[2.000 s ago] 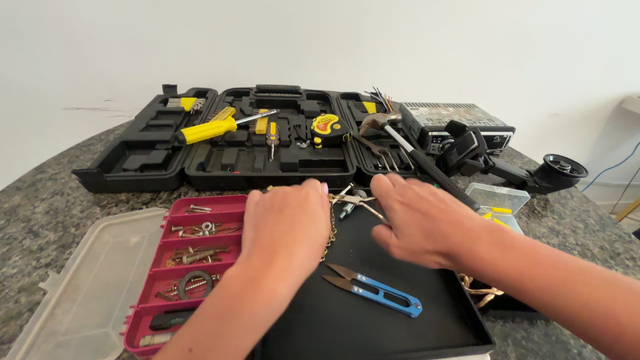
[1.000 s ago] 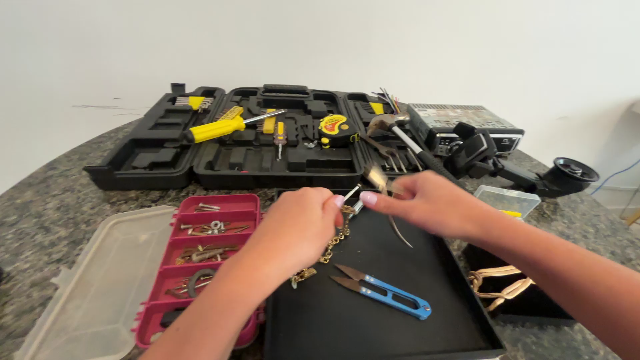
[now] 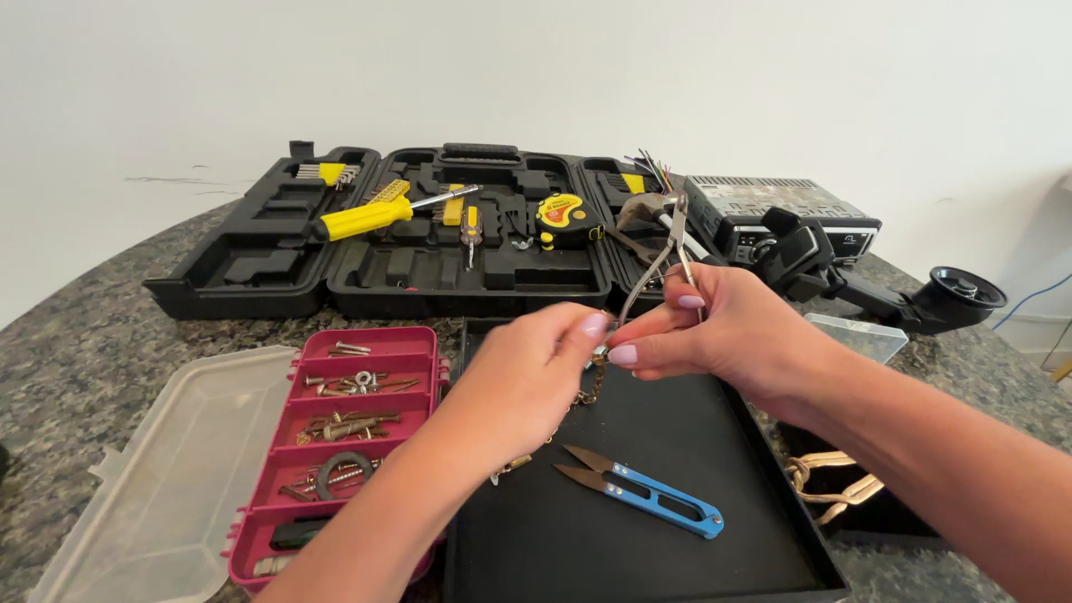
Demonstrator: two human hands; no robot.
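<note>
My right hand [image 3: 703,327] holds small metal pliers [image 3: 677,234], their jaws pointing up and away from me, while its thumb and a finger pinch a small metal piece. Against it, my left hand [image 3: 536,360] closes its thumb and fingers on the same spot. A gold-coloured chain [image 3: 593,385] hangs from between the hands over the black tray [image 3: 779,469], partly hidden by my left hand and wrist. Blue thread snips [image 3: 645,494] lie in the tray below the hands, blades apart and pointing left.
Left stands a pink compartment organizer [image 3: 360,402] with screws and a clear lid [image 3: 176,469]. Behind is an open black tool case [image 3: 469,293] with a yellow screwdriver [image 3: 364,219], a tape measure [image 3: 565,219] and a hammer [image 3: 653,209]. A car radio [image 3: 787,209] and a phone mount [image 3: 879,293] stand right.
The pliers, between my hands two seconds ago, now stand upright in my right hand. Both hands have come together above the tray, holding the end of the chain.
</note>
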